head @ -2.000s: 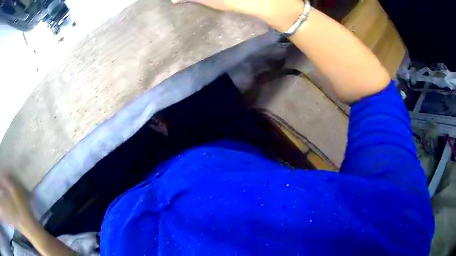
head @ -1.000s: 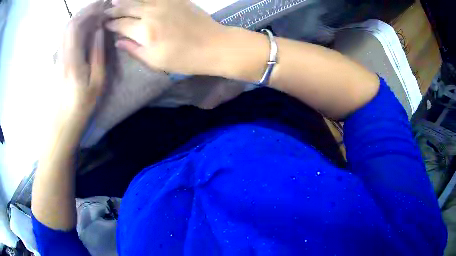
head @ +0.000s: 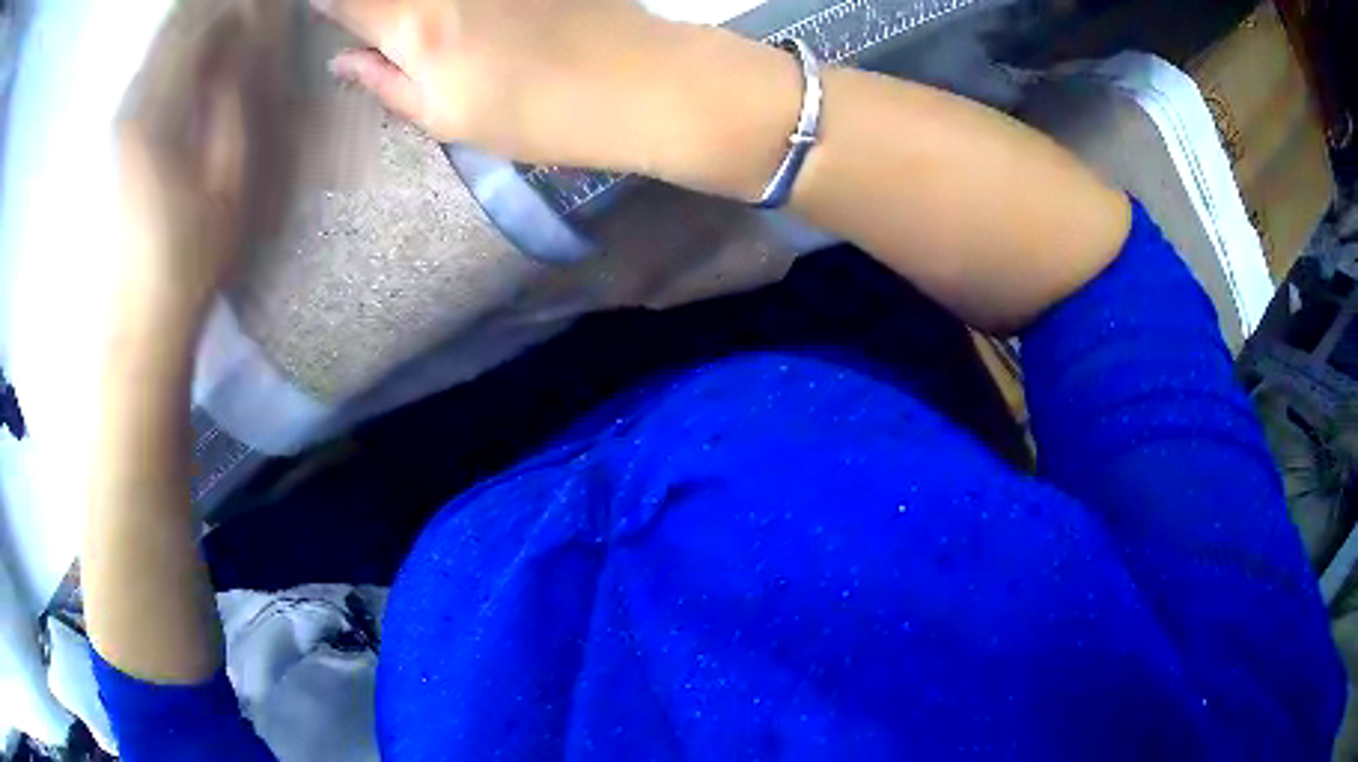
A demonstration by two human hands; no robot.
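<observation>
A beige-grey speckled fabric panel (head: 373,253) lies over the front edge of the white machine table and hangs a little past it. Pale grey-white bands show at its lower left and near its upper right. My left hand (head: 186,134) is blurred at the upper left, on or against the panel's left part. My right hand (head: 477,75) is at the top centre, over the panel's upper part, fingers pointing left. Its fingertips are near the left hand. Whether either hand pinches the cloth cannot be told. The needle area is not in view.
A table-edge ruler (head: 849,27) runs along the front edge at the top right. Beige cut pieces with a white edge strip (head: 1214,209) lie at the right beside a cardboard box (head: 1266,127). Crumpled pale cloth (head: 305,677) is at the lower left.
The panel, spread wide across the table two seconds ago, is now bunched between the hands. Both hands came together at the upper left, then shifted slightly further up and left in the last second.
</observation>
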